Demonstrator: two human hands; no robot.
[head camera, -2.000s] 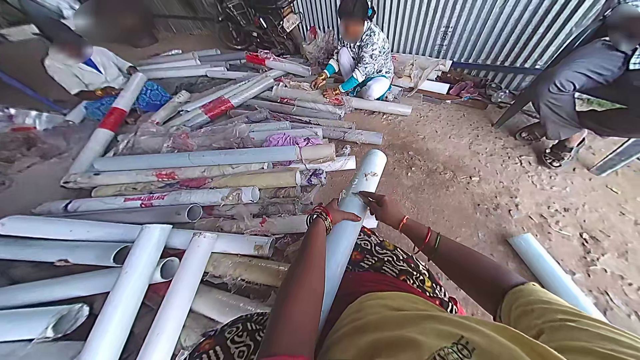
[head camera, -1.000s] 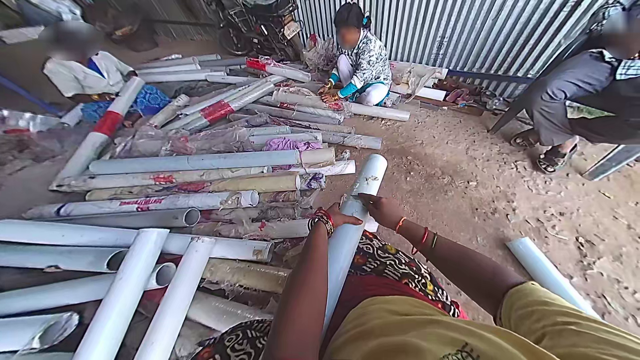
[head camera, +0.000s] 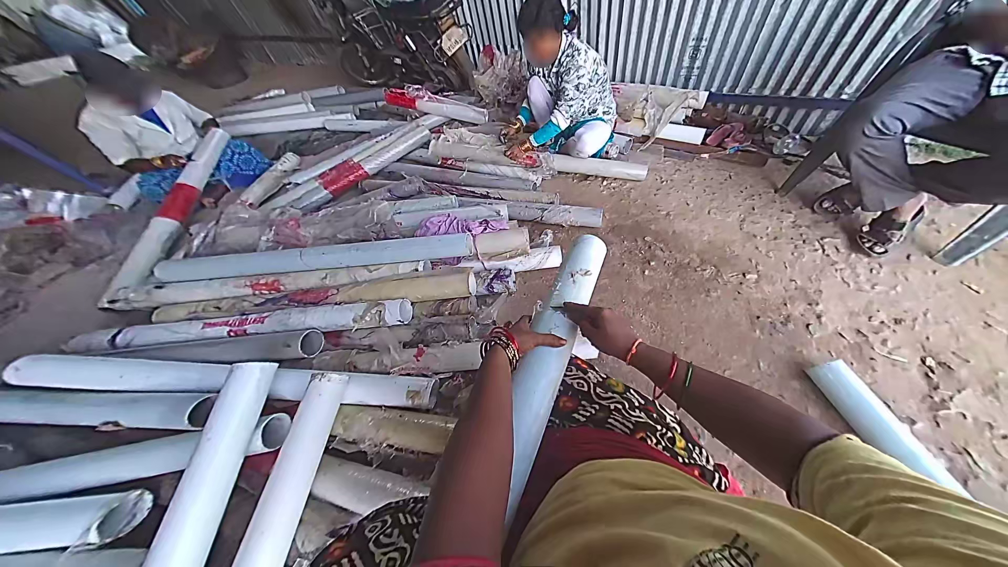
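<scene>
A pale grey-white tube (head camera: 543, 378) slants away from my lap, its far end raised over the dirt floor. My left hand (head camera: 531, 339), with bangles at the wrist, grips the tube's left side at mid-length, thumb lying across the top. On the other side, my right hand (head camera: 600, 327) has its fingers bent over the tube's upper surface, just beyond the left thumb. Whether those fingers pinch a small tool or loose film is too small to tell. Brownish marks or scraps show on the tube's surface near its far end.
Many tubes, some wrapped in plastic film (head camera: 260, 323), lie piled at the left. A person (head camera: 575, 87) squats beyond the pile, another (head camera: 150, 126) sits at the left. A seated person's leg (head camera: 882, 142) is at the right, near another tube (head camera: 882, 421).
My right hand has shifted slightly along the tube against its position two seconds ago. My left hand stays around the tube.
</scene>
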